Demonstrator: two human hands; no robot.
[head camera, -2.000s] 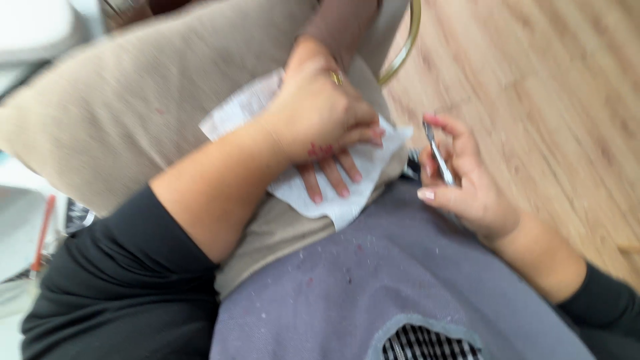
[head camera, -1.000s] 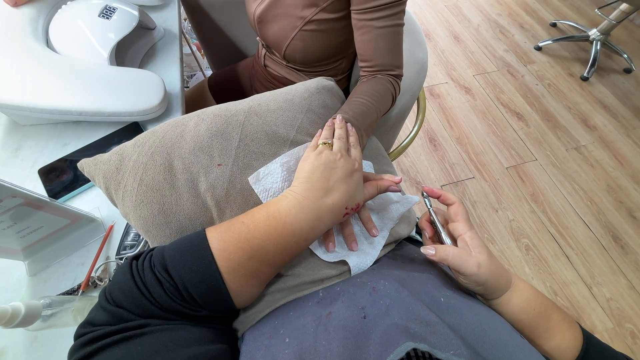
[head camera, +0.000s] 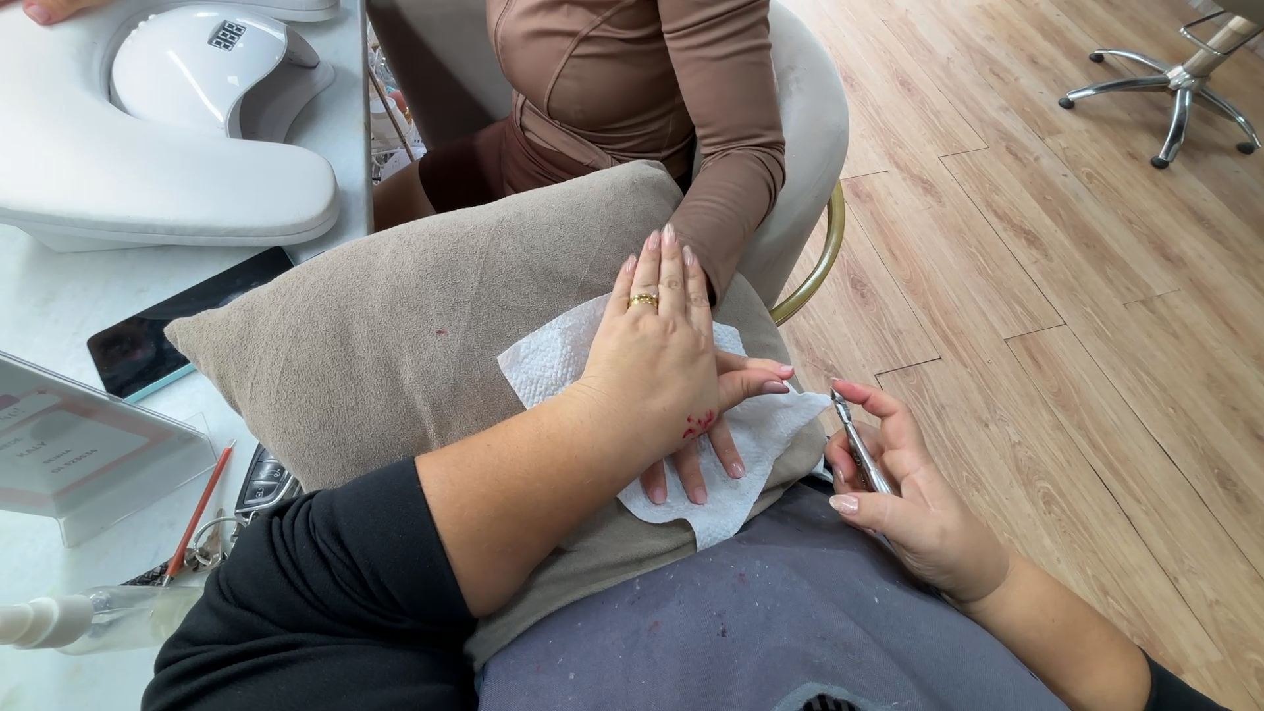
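Observation:
My left hand (head camera: 664, 360), with a gold ring and small red marks near the wrist, lies over the other person's hand (head camera: 696, 469). That person's fingers show below mine, resting on a white paper towel (head camera: 548, 351). Under the towel is a beige cushion (head camera: 395, 326) across my lap. Right of the towel, my right hand (head camera: 908, 484) holds metal cuticle nippers (head camera: 862, 449) between thumb and fingers, tips pointing up. The thumb of my left hand reaches right, close to the other person's thumb; which part belongs to whom is partly hidden.
On the white table at left are a nail lamp (head camera: 188, 69), a white armrest (head camera: 197, 193), a phone (head camera: 178, 321), a sign stand (head camera: 89, 444), a red stick (head camera: 202, 509), car keys (head camera: 265, 479) and a clear bottle (head camera: 128, 617). A person in brown sits opposite.
The view has tilted up since the first frame. My left hand has straightened, its fingers now pointing toward the person's sleeve. The nippers stay in my right hand.

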